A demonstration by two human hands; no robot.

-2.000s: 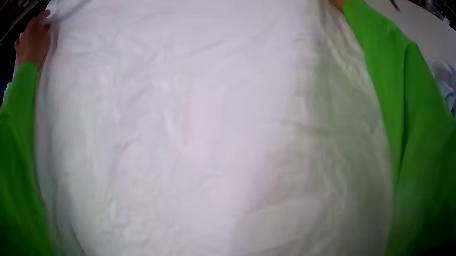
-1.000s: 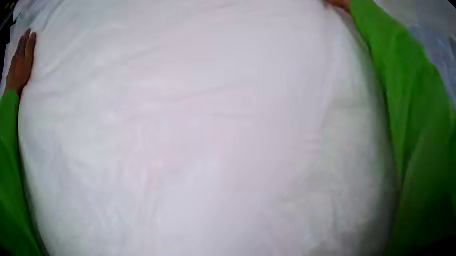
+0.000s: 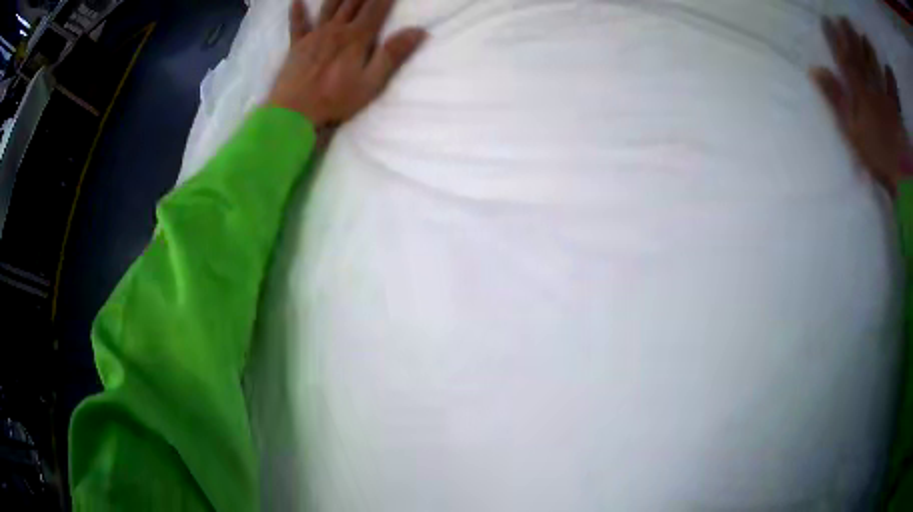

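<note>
A white cloth piece (image 3: pixel 601 270) is spread over most of the head view, with shallow wrinkles running from my left hand across its upper part. My left hand (image 3: pixel 340 60) lies flat on the cloth at the upper left, fingers apart, the fingertips partly cut off by the top edge. My right hand (image 3: pixel 863 100) lies on the cloth at the upper right, fingers spread and slightly blurred. Neither hand grips the cloth. What lies beneath the cloth is hidden.
White layered edges (image 3: pixel 212 110) show left of my left hand. A dark floor (image 3: pixel 120 180) with a curved yellow line (image 3: pixel 85 170) lies at the left. Dark shelves or equipment (image 3: pixel 25 200) stand at the far left edge.
My view has shifted left, so floor now shows there. Both hands appear farther right, and my right hand is now in full view. My left hand has moved inward onto the cloth.
</note>
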